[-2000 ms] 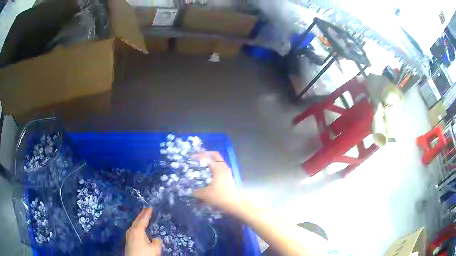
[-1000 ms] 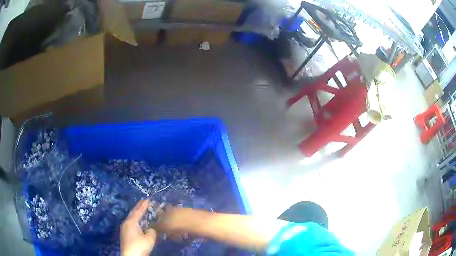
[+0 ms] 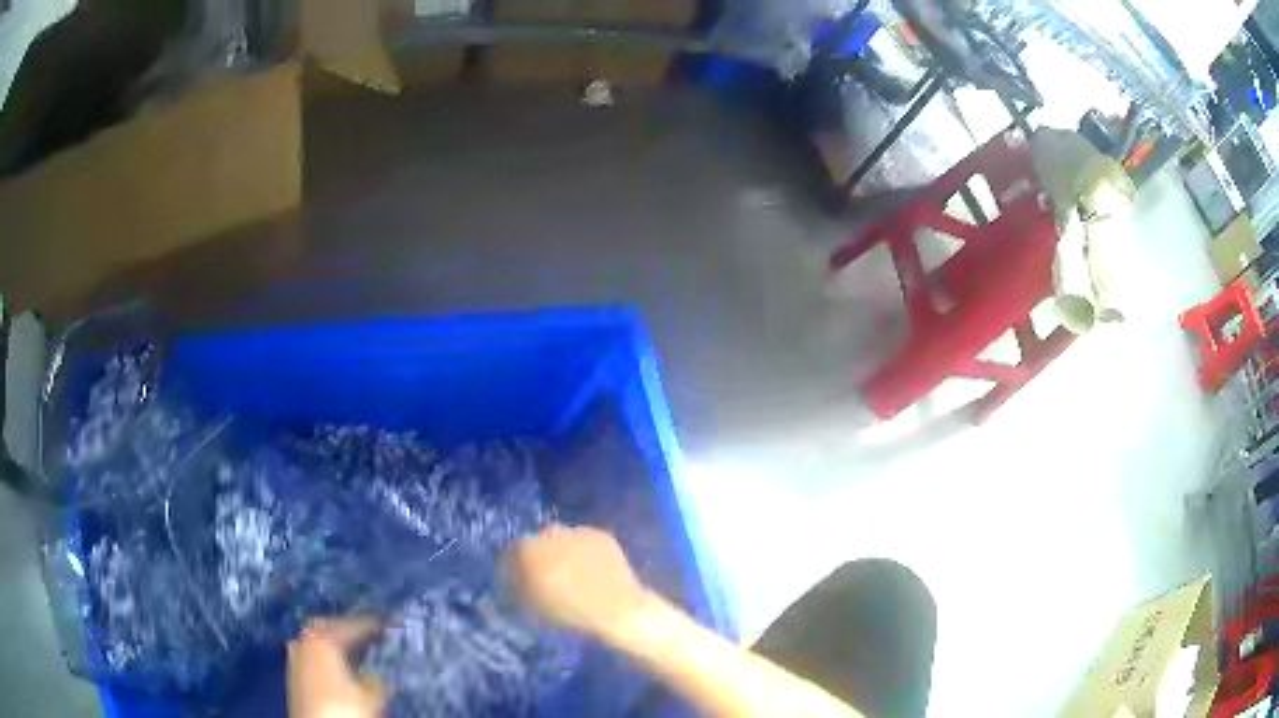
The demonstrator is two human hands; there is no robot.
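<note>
A large blue tote stands on the floor in front of me, with clear bags of small white-grey and dark parts inside. One filled clear bag lies at its left side. My left hand is low in the tote, partly cut off by the bottom edge, beside a blurred heap of small parts. My right hand is at the right of that heap, its fingers turned down and mostly hidden. The blur does not show whether either hand grips a bag.
A brown carton stands behind the tote at the left. A red stool lies at the right with a pale item on it. A small open carton is at the lower right. My dark-clothed knee is beside the tote.
Two seconds ago my right hand held a cluster of white parts above the tote. It then went down among the parts, and now sits farther right than one second ago. My left hand has shifted slightly lower left.
</note>
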